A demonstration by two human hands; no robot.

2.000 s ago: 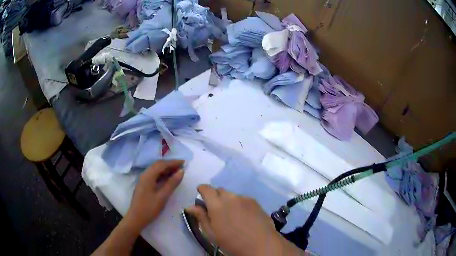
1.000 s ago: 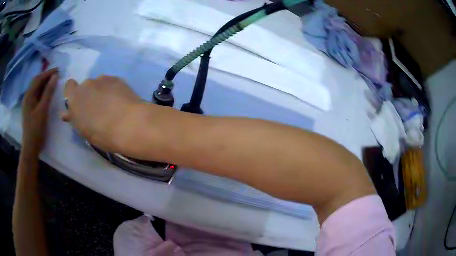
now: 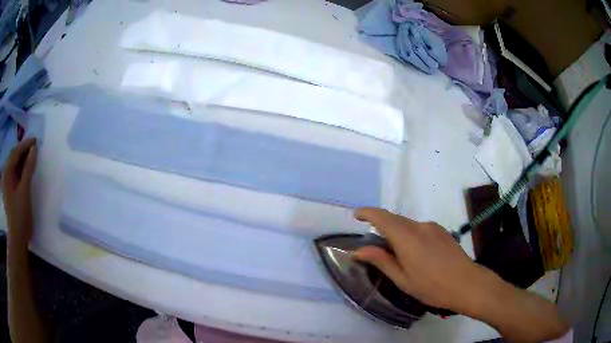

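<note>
My right hand (image 3: 419, 258) is closed around the handle of the steam iron (image 3: 355, 278), whose silver tip points left at the right end of the near light-blue stack. A pale, semi-sheer interlining strip (image 3: 181, 231) lies along this stack, with blue showing along its near edge. A second light-blue stack (image 3: 228, 157) lies behind it. Two bright-white interlining stacks (image 3: 268, 97) lie farther back. My left hand (image 3: 20, 174) is at the left edge, partly cut off, fingers slightly apart beside the blue tied bundle (image 3: 27, 80); I see nothing held in it.
The dark iron rest (image 3: 492, 214) lies right of my right hand, beside a yellow-orange bundle (image 3: 551, 224). White scraps (image 3: 501, 154) lie behind it. Blue and lilac bundles (image 3: 419, 40) are at the far right. The green hose (image 3: 522, 179) runs up to the right.
My right hand has moved the iron from the left end to the right end of the near stack. The view has turned right, and the hose now trails to the right, off the blue pieces.
</note>
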